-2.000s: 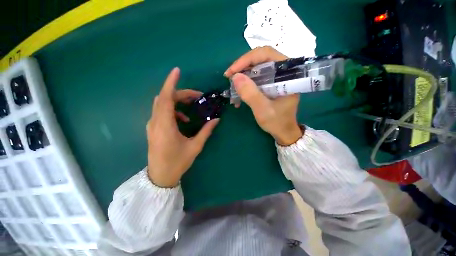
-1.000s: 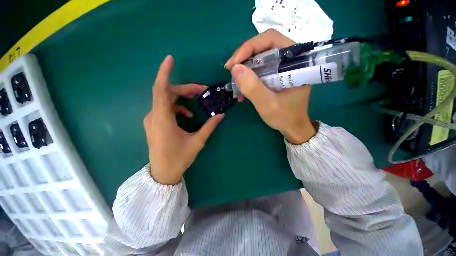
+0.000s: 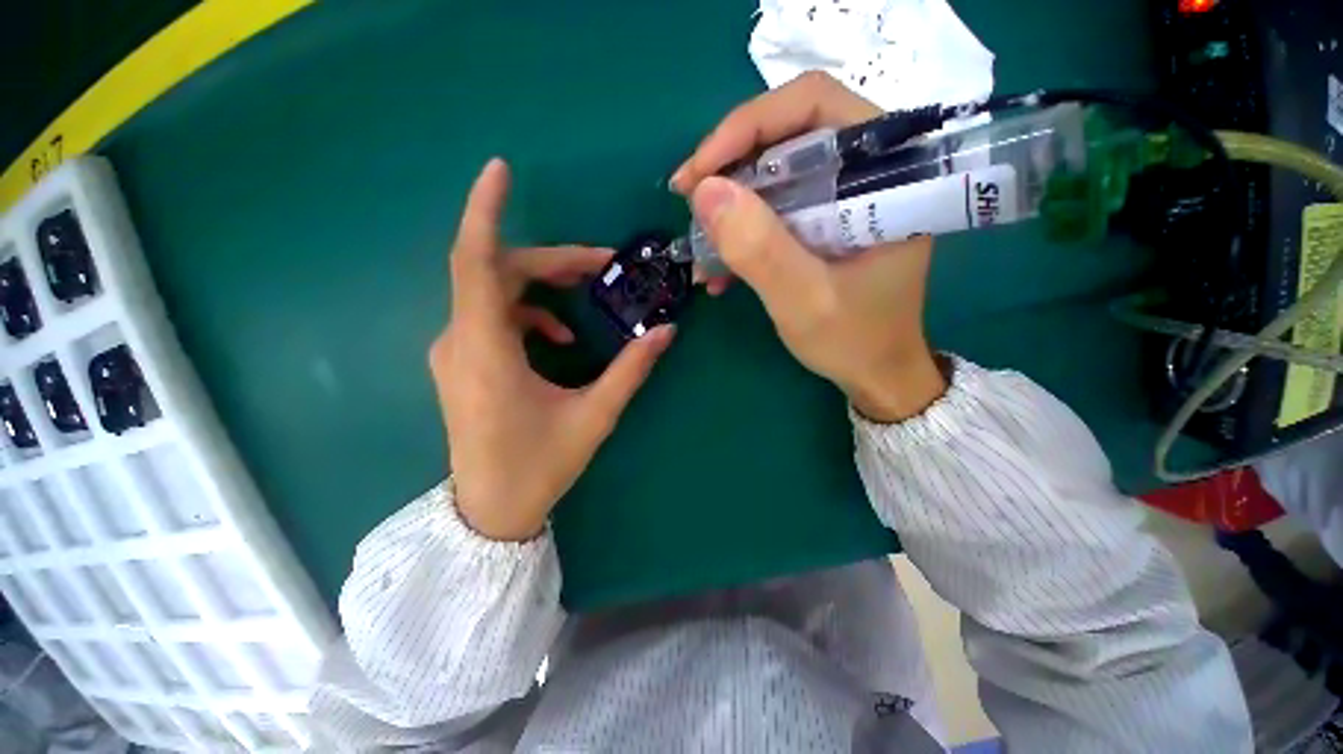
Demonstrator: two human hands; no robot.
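A small glossy black housing (image 3: 639, 290) with small white spots is over the green mat. My left hand (image 3: 523, 361) grips it between thumb and a finger at its left and lower edges, with the index finger raised. My right hand (image 3: 825, 265) holds the clear glue syringe (image 3: 943, 199) like a pen, tilted, its tip at the upper right part of the housing. The syringe has a white label, a black cable along it and a green air cap (image 3: 1097, 177) at its rear. Whether the tip touches the housing is too small to tell.
A white parts tray (image 3: 221, 494) with several black parts lies at the left. A speckled white wipe (image 3: 872, 52) lies at the top. The black dispenser box (image 3: 1278, 111), with a red display and yellow label, is at the right, with a pale hose (image 3: 1278, 327). Yellow edging (image 3: 162, 81) curves upper left.
The view has shifted, so the mat, tray and wipe sit slightly differently. The housing appears turned slightly in my left hand. The syringe stays at its upper right part.
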